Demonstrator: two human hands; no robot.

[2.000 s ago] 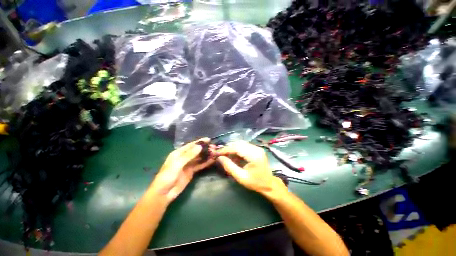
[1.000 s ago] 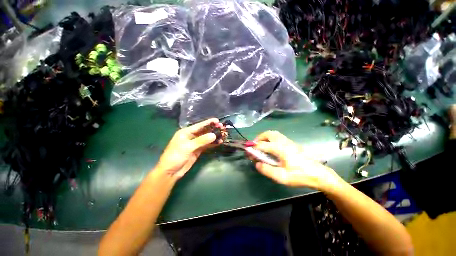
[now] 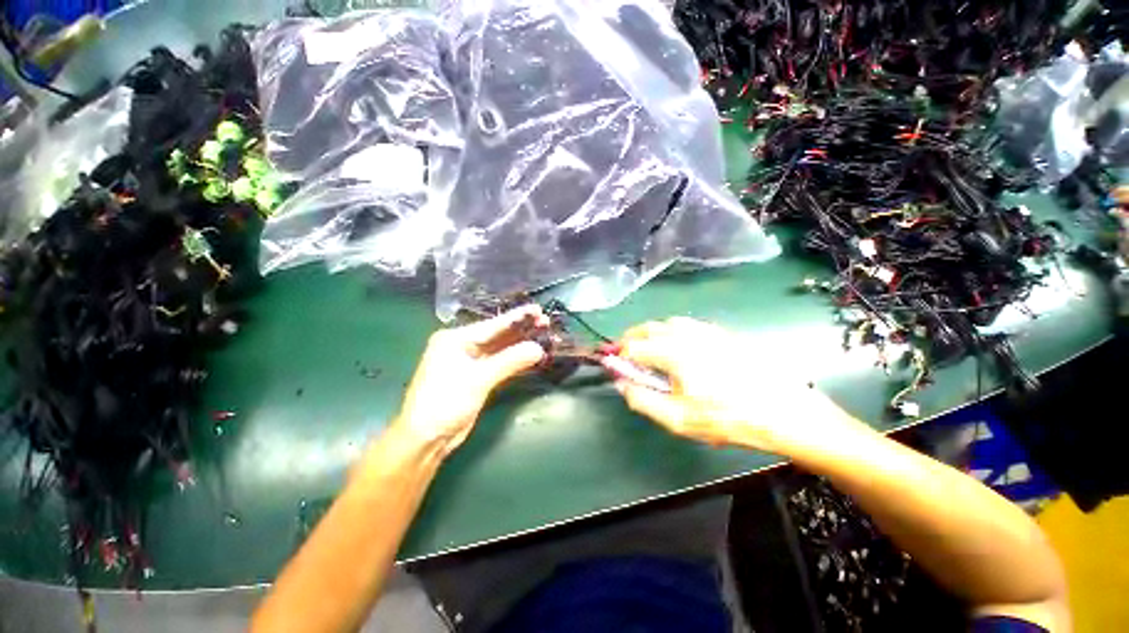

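Observation:
My left hand (image 3: 477, 369) holds a small dark wire harness (image 3: 553, 336) between thumb and fingers, over the green tabletop. Thin black cable loops out above it towards my right hand. My right hand (image 3: 681, 377) is closed around red-handled pliers (image 3: 634, 370). The pliers point left and their jaws meet the harness at my left fingertips. The fingers and blur hide the exact contact and the wire ends.
A large clear bag (image 3: 563, 161) of dark parts lies behind my hands, with a smaller bag (image 3: 359, 136) on its left. Harness piles stand left (image 3: 105, 284) and right (image 3: 916, 223). Yellow-green parts (image 3: 229, 169) lie on the left pile. The table edge (image 3: 594, 505) curves in front.
Two seconds ago the pliers lay on the table right of my hands; my right hand has since picked them up. Since one second ago both hands have stayed nearly in place.

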